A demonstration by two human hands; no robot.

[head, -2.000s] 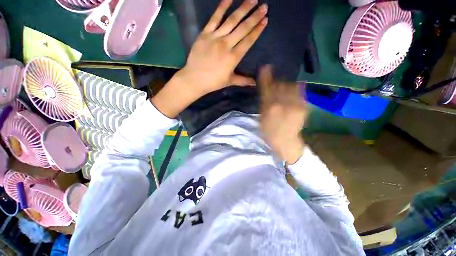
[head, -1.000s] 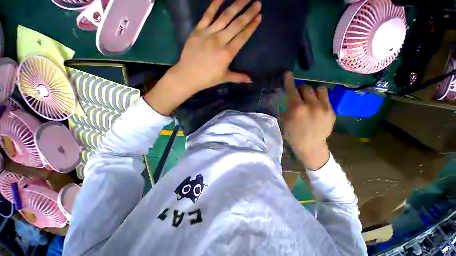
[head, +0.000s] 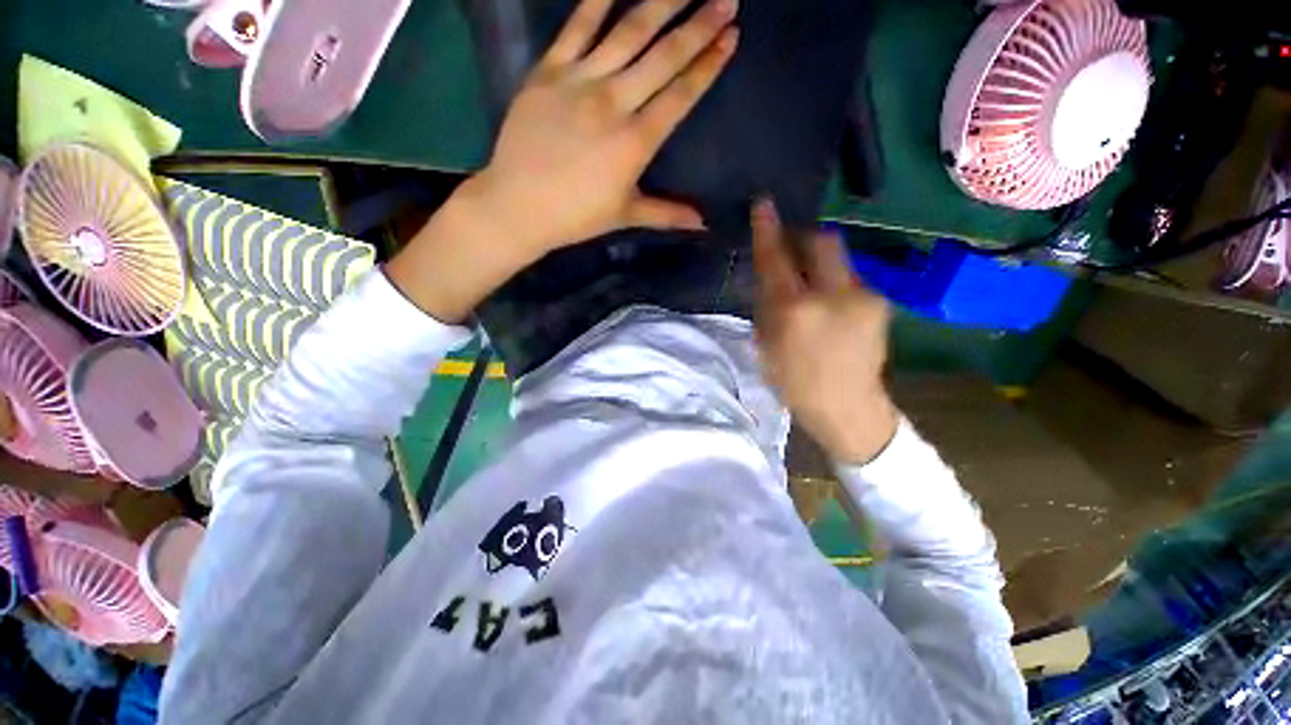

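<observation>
A black sheet lies over the green bench edge and hangs down in front of my body. My left hand lies flat on it, palm down, with the fingers spread and nothing held. My right hand is at the sheet's lower right edge, with the index finger pointing up against the dark material. It is slightly blurred, and its curled fingers hide whether it holds anything small.
A pink clip fan stands on the bench at the right, above a blue bin. A pink clip base lies upper left. Left are a loose grille, a label sheet and more pink fans.
My right hand has moved from a blurred spot on the sheet's edge out to the right, then back left. My left hand stays flat. The view has shifted slightly.
</observation>
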